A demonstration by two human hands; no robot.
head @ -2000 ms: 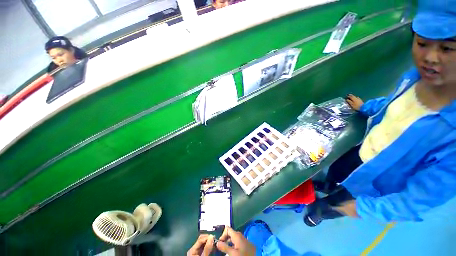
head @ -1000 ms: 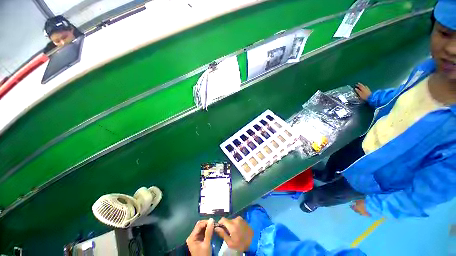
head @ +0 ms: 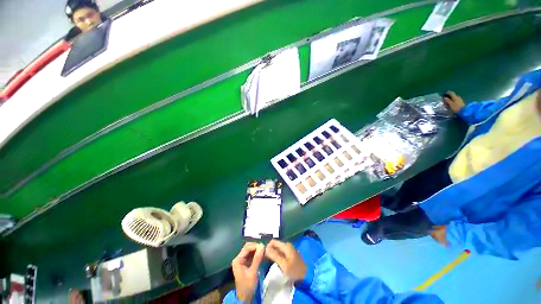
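Observation:
An opened phone or small tablet unit, dark-edged with a large white centre, lies on the dark-green bench. My left hand and my right hand are close together at its near end, thumbs and fingertips pinched. Whether a tiny part is between the fingertips cannot be made out. A white parts tray with rows of dark and brownish pieces lies right of the unit.
Clear plastic bags, one with yellow-orange contents, lie beyond the tray. A person in a blue smock is at right, one hand by the bags. A cream fan and a pale box are at left. A red stool is below the bench edge.
The view has shifted, showing more of the bench's near left. My hands have moved slightly apart at the fingertips and sit at the unit's near edge. The dark piece seen between them earlier is not clear now.

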